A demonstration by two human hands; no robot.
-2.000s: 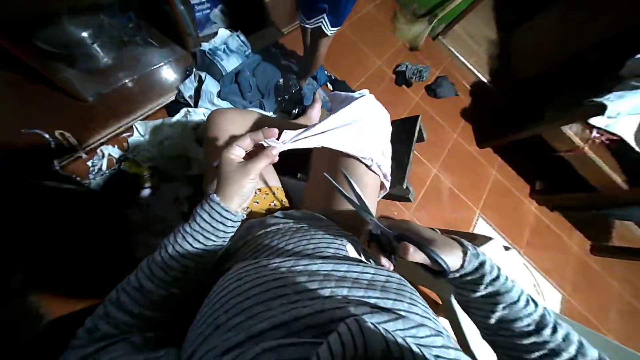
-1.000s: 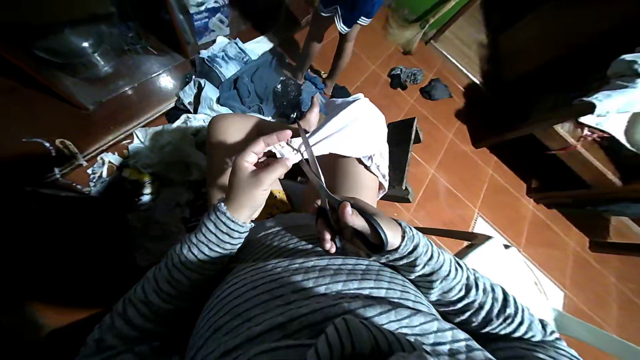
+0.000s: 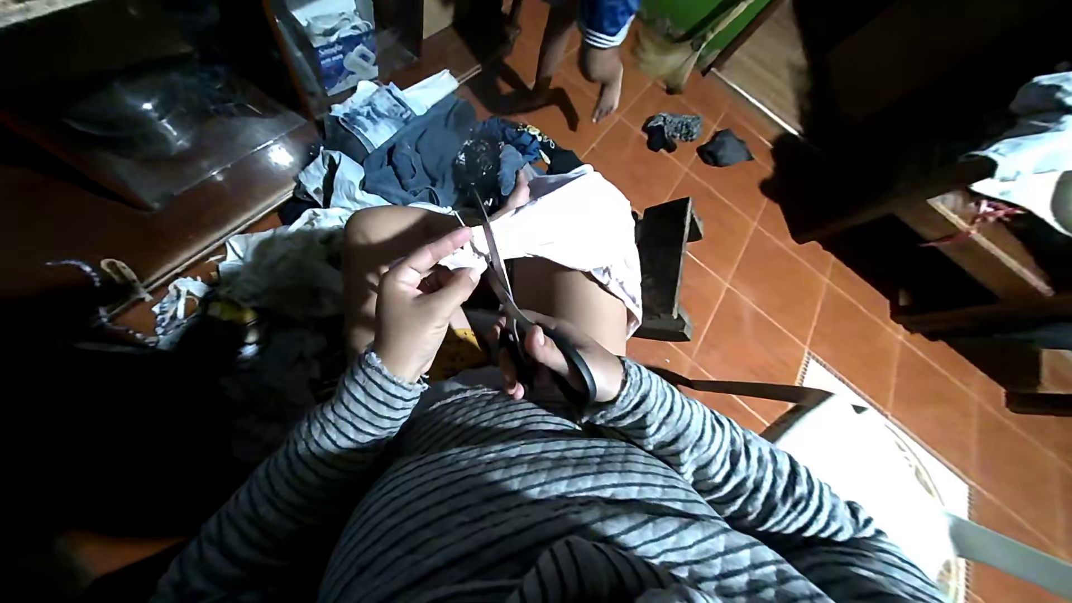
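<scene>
My left hand pinches the edge of a white cloth between thumb and forefinger. The cloth lies across my knee and thigh, its lower edge hanging at the right. My right hand grips black-handled scissors, with fingers through the handles. Their metal blades point up and away from me, crossing the cloth's pinched edge close to my left fingertips. The blades look slightly parted; whether cloth lies between them is hard to tell.
Dark and pale clothes are heaped beyond my knees. A small wooden stool stands right of my leg. Another person's bare foot is on the tiled floor, near two dark cloth pieces. A wooden shelf stands at right.
My right hand has brought the scissors left and up to the cloth beside my left hand. The other person's arms, reaching toward the clothes pile a second ago, have drawn back.
</scene>
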